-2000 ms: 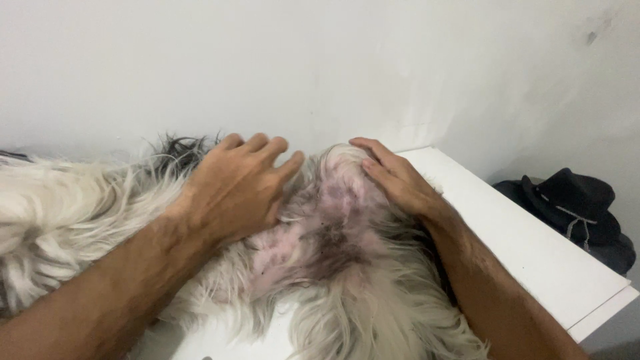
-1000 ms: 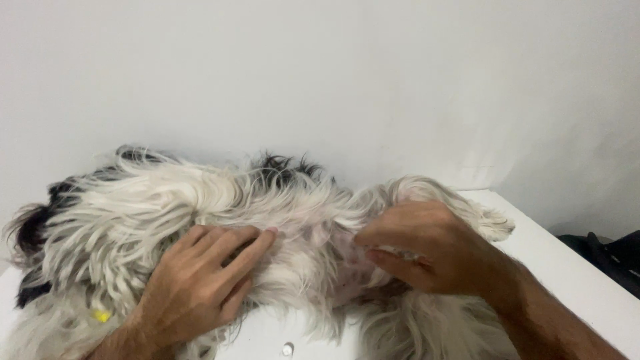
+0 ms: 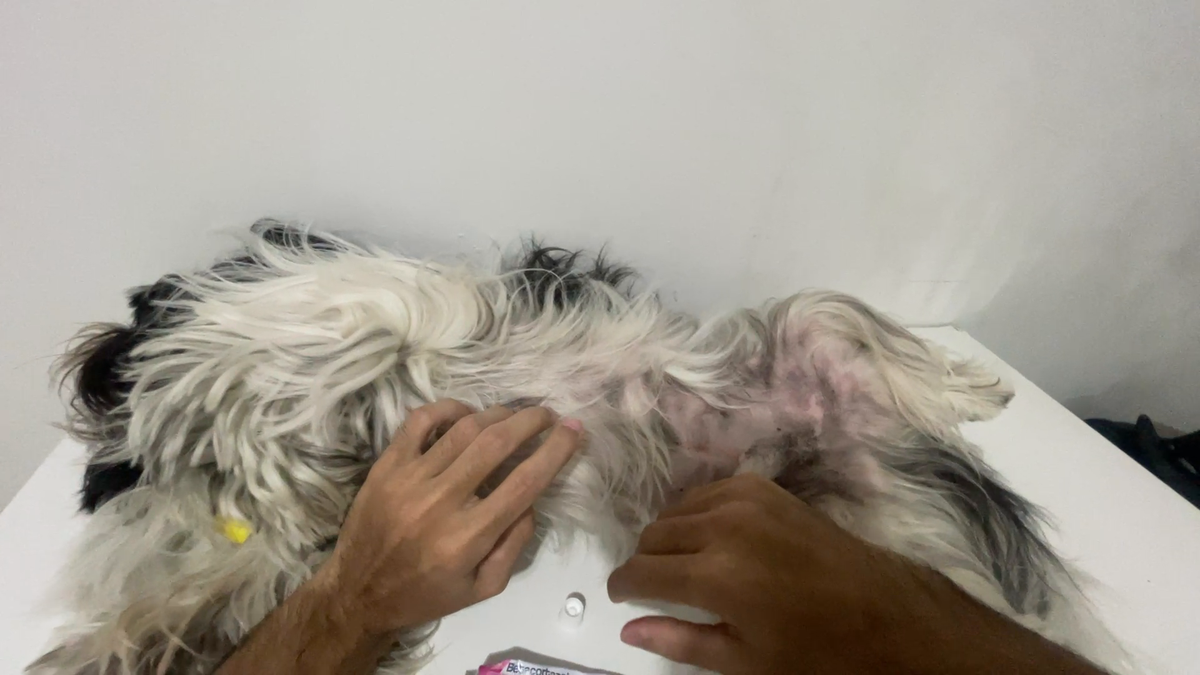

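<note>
A long-haired dog (image 3: 581,375), white and grey with black patches, lies along a white table, its belly toward me. Pink, reddish skin shows on its belly and inner thigh at the right. My left hand (image 3: 450,516) rests on the chest fur with fingers spread, holding nothing. Beside the lower belly is my right hand (image 3: 731,562), fingers bent and thumb apart, with nothing seen in it. Between the hands a small white cap (image 3: 573,607) stands on the table. A pink and white tube (image 3: 534,664) with writing shows partly at the bottom edge.
Behind the dog rises a plain pale wall (image 3: 600,122). The white table (image 3: 1106,487) reaches to the right, and a black item (image 3: 1148,455) lies beyond its right edge. A small yellow thing (image 3: 232,530) sits in the fur at the left.
My right hand has come down from the dog's raised thigh to below the belly. My left hand has moved onto the chest fur. The view has swung left, and the tube has come into sight.
</note>
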